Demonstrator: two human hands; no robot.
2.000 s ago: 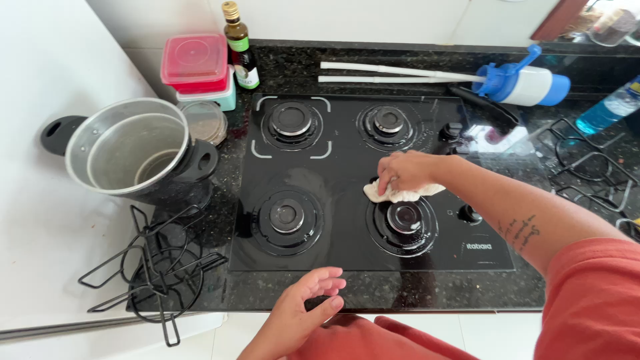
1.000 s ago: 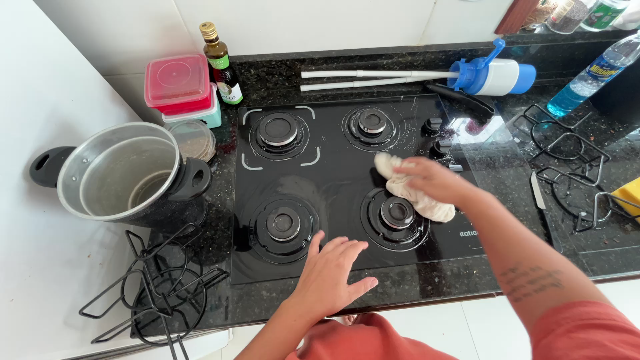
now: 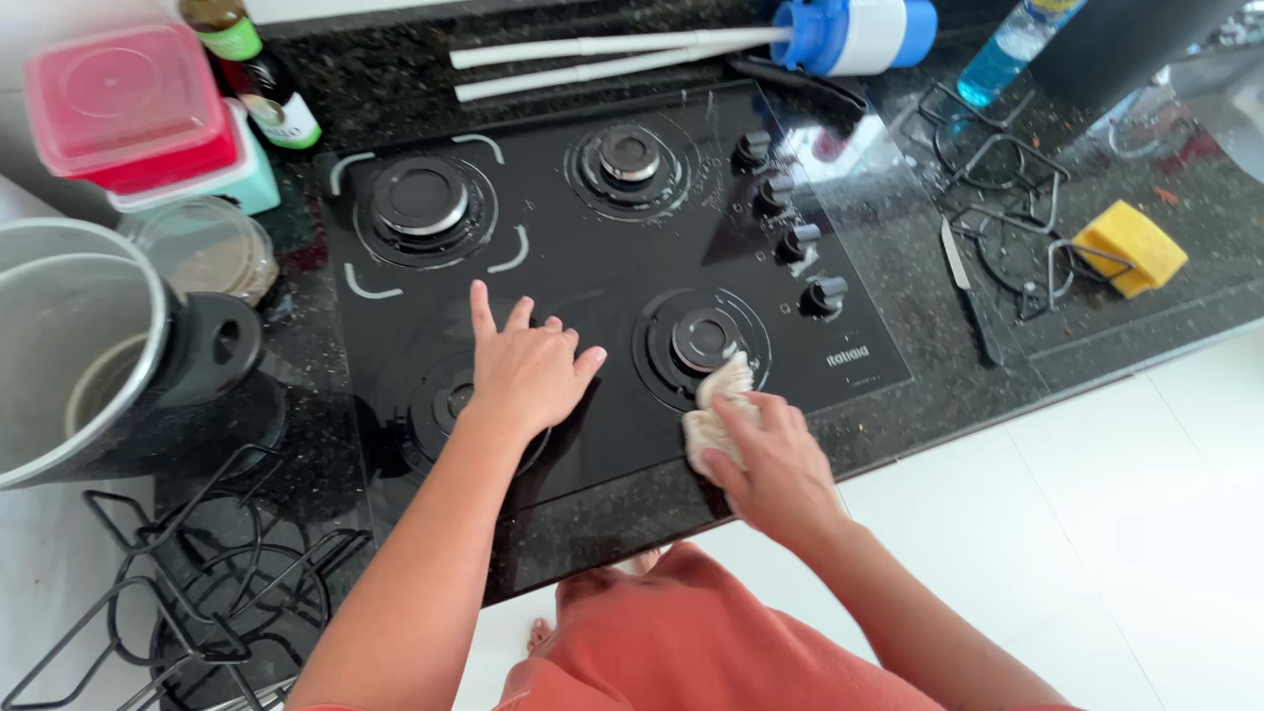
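Note:
Below me lies a black glass cooktop (image 3: 583, 267) with burners and a row of knobs (image 3: 798, 242) at its right. My right hand (image 3: 770, 459) holds a cream cloth (image 3: 716, 420) at the front edge, beside the front right burner (image 3: 703, 341). White wet streaks show around that burner. My left hand (image 3: 528, 370) is spread with nothing in it, over the glass by the front left burner (image 3: 459, 400), which it partly hides. Whether its palm touches the glass, I cannot tell.
Left are a large pot (image 3: 148, 346), black pan supports (image 3: 212, 583), stacked plastic containers (image 3: 133, 109) and a dark bottle (image 3: 257, 79). Behind lies a blue water pump (image 3: 849, 35) with white tubes. Right are more supports (image 3: 997, 168), a knife (image 3: 968, 286), a yellow sponge (image 3: 1131, 247) and a blue liquid bottle (image 3: 1007, 54).
My right hand has moved with the cloth from behind the front right burner to the cooktop's front edge. My left hand has reached forward over the glass. The view is closer and turned.

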